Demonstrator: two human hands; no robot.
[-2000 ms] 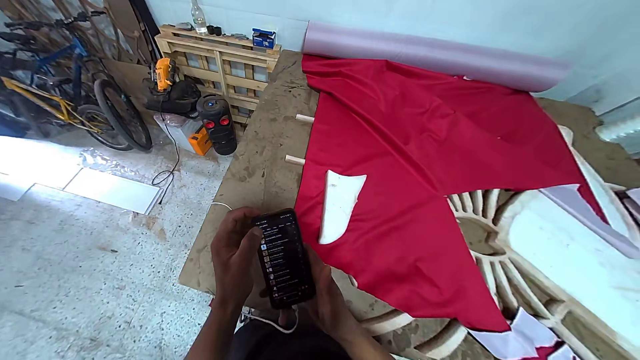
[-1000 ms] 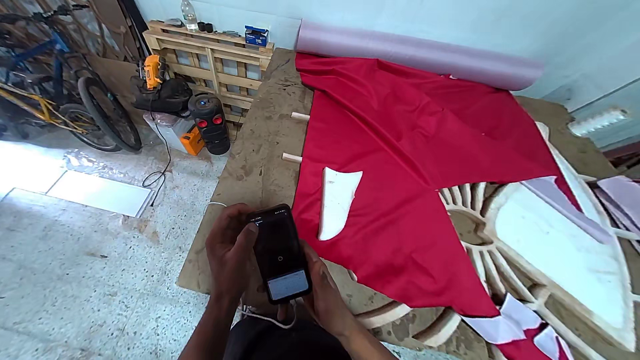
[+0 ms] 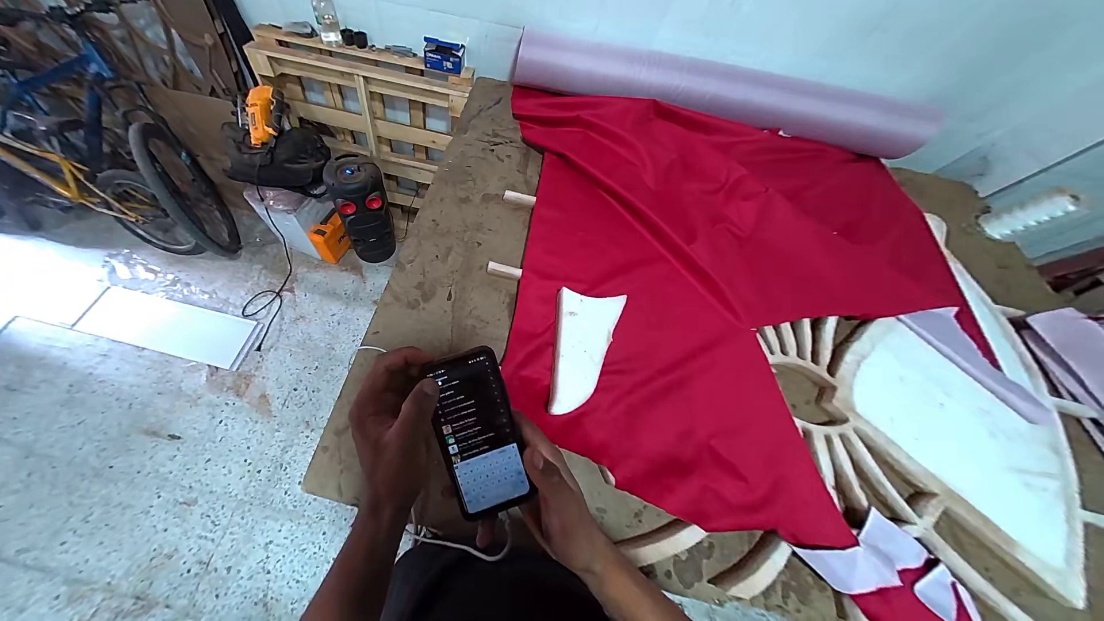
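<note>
A black smartphone [image 3: 479,431] is held upright between both hands, its screen lit with a list and an on-screen keyboard. My left hand [image 3: 392,431] grips the phone's left side, thumb over the screen's upper left. Around the lower right edge curls my right hand [image 3: 556,500], thumb at the side. A white cable [image 3: 461,545] runs from the phone's bottom. Right of the phone, red fabric [image 3: 673,345] is spread over a brown worktable [image 3: 423,293], with a white curved foam-like piece [image 3: 586,349] lying on it. Carved pale frame pieces [image 3: 949,431] show beyond the cloth's lower right edge.
A pinkish wrapped roll [image 3: 724,90] lies along the wall behind the cloth. Left of the table stand a wooden pallet [image 3: 371,103], a black speaker [image 3: 360,211], an orange power tool [image 3: 261,112] and bicycles [image 3: 95,147]. White panels [image 3: 164,326] lie on the floor.
The phone's screen has changed from a list, to a mostly dark page with a keyboard, to a list above the keyboard. Both hands stay on the phone.
</note>
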